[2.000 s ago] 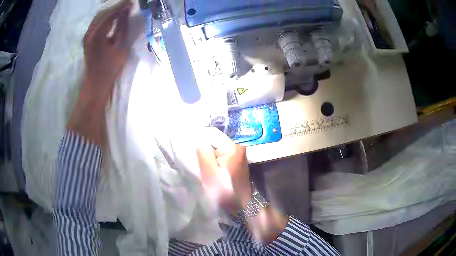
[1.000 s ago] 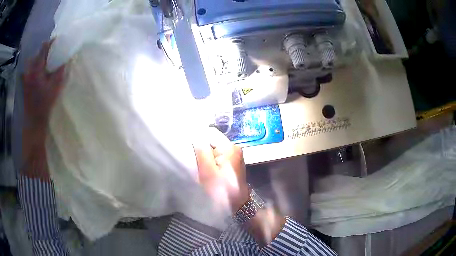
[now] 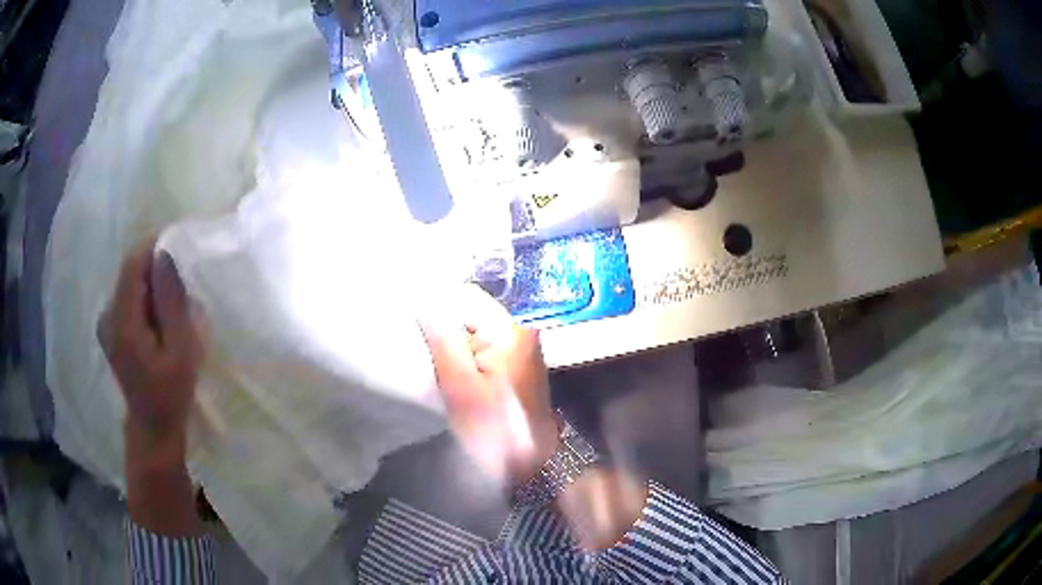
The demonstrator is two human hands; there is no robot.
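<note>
A large white garment piece [image 3: 297, 377] lies limp left of the needle area and hangs over the near edge. My left hand [image 3: 158, 331] holds a folded edge of it at the left. My right hand [image 3: 491, 366], with a metal watch, pinches the cloth just below the presser foot area [image 3: 491, 272]. Lamp glare hides the needle and the cloth edge there. The blue slide plate [image 3: 571, 277] is right of the needle area. The sewing machine head [image 3: 594, 25] is at the top.
A long blue-grey bar [image 3: 409, 149] stands over the needle area. Tension dials [image 3: 654, 101] are on the head front. The cream machine bed [image 3: 834, 229] spreads right. A stack of folded pale cloth [image 3: 868, 423] lies lower right.
My left hand went from the upper cloth out to the far left, then down and slightly inward, now gripping an edge. The cloth is spread differently. My right hand stays near the needle.
</note>
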